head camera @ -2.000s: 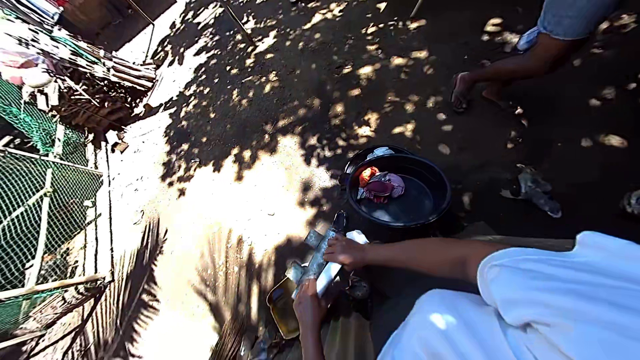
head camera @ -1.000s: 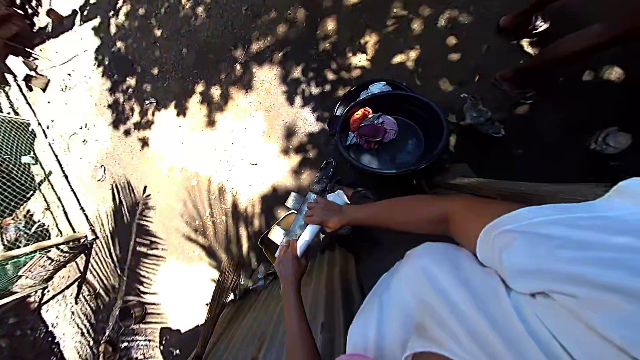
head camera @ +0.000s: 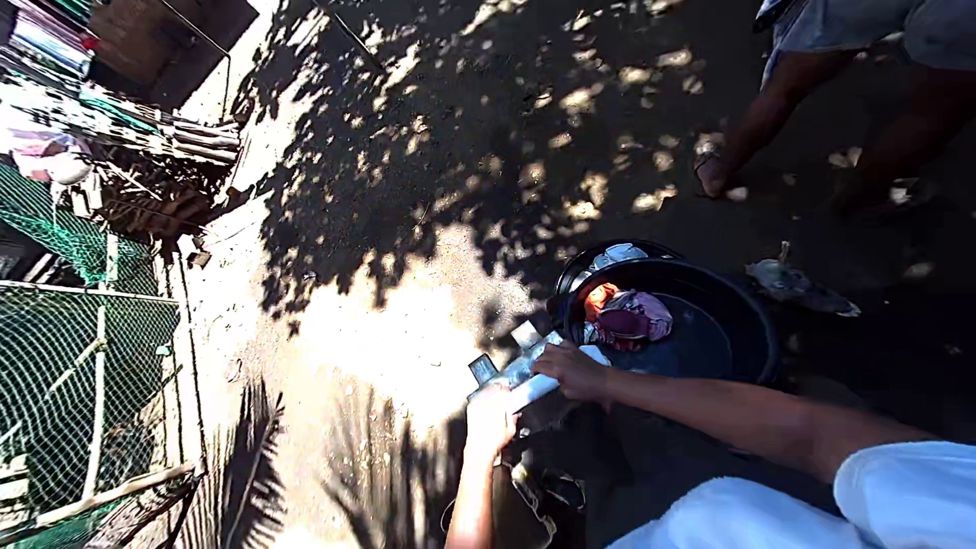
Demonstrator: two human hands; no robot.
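Between my two hands is a pale, long object (head camera: 526,364) with square metallic-looking tabs along its far edge; its exact kind cannot be told. My left hand (head camera: 490,415), in bright sun, grips its near left end. Its right part is held by my right hand (head camera: 572,370), whose fingers bend over the top. Just beyond my right hand stands a black plastic basin (head camera: 765,328) with wet-looking clothes (head camera: 629,316) in orange, pink and maroon at its left side. A second dark basin (head camera: 568,278) with pale cloth (head camera: 618,253) shows partly behind it.
A person's bare legs (head camera: 762,122) are at the upper right, near a flat greyish thing (head camera: 797,288) on the ground. Green netting on a pole frame (head camera: 99,381) lines the left side. Dry palm fronds (head camera: 252,465) lie at the lower left, and stacked sticks (head camera: 202,141) at the upper left.
The view has swung about. Both hands keep hold of the pale object, which has shifted away from the yellow-rimmed container seen beneath it earlier. The other person's legs have changed stance.
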